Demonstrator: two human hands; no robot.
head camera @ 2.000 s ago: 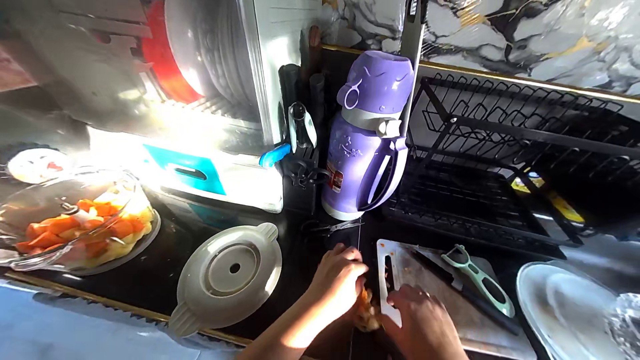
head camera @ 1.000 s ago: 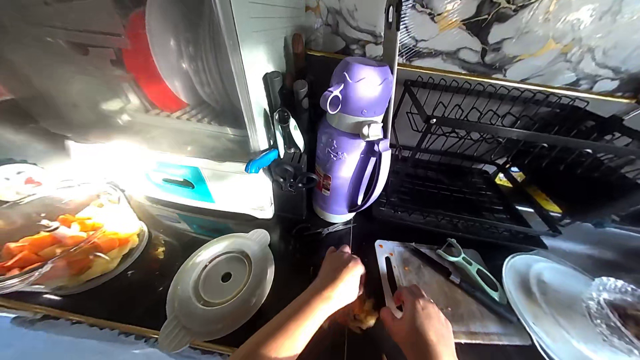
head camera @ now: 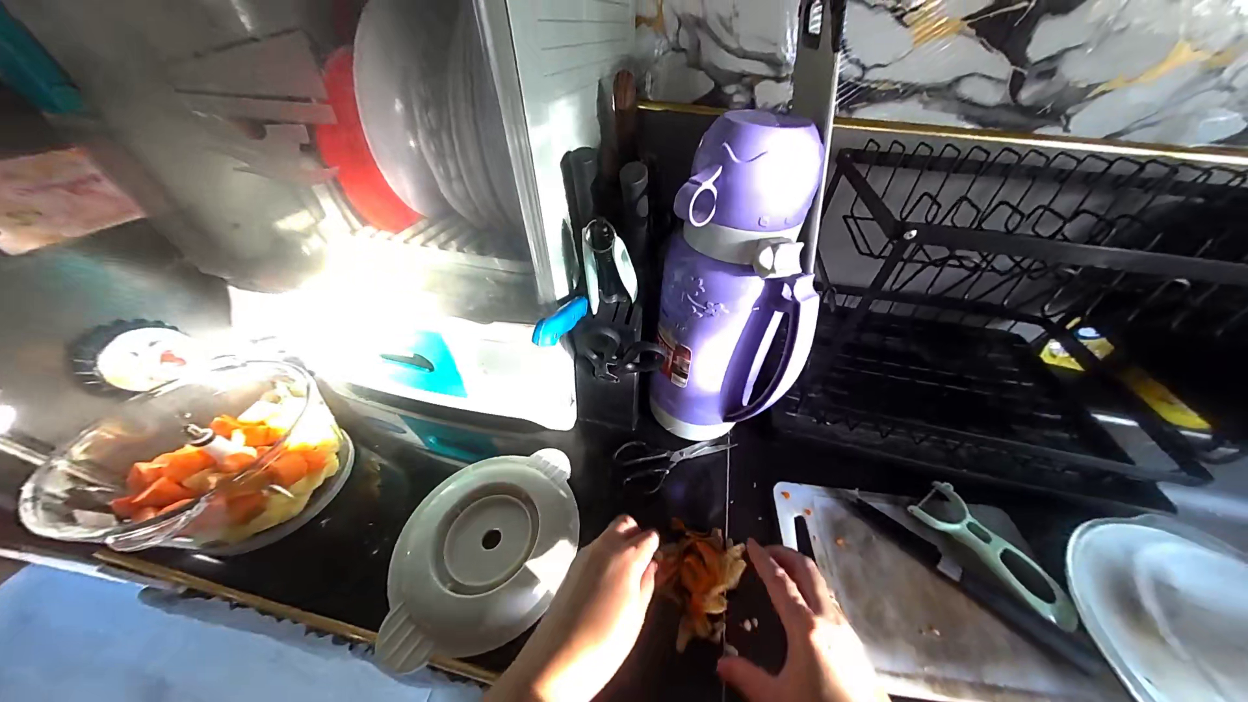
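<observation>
A small heap of orange and pale vegetable peelings (head camera: 702,580) lies on the black counter between my hands. My left hand (head camera: 609,590) rests at its left edge, fingers bent; my right hand (head camera: 799,614) cups its right side, thumb and fingers apart. Whether either palm holds scraps is hidden. To the right is a white cutting board (head camera: 877,585) bearing a black-handled knife (head camera: 985,595) and a pale green peeler (head camera: 994,556). Black scissors (head camera: 668,460) lie behind the heap. Farther left, a glass bowl (head camera: 58,522) contains chopped orange and yellowish pieces (head camera: 185,478).
Left of my hands lies a round plastic lid (head camera: 487,556). A purple thermos (head camera: 731,283) stands at the back beside a knife block (head camera: 609,375). Behind the board is a black dish rack (head camera: 936,380); a clear-covered plate (head camera: 1160,604) is at the far right.
My hands have moved apart, one on each side of the peelings, which now show more fully between them. The view has shifted slightly.
</observation>
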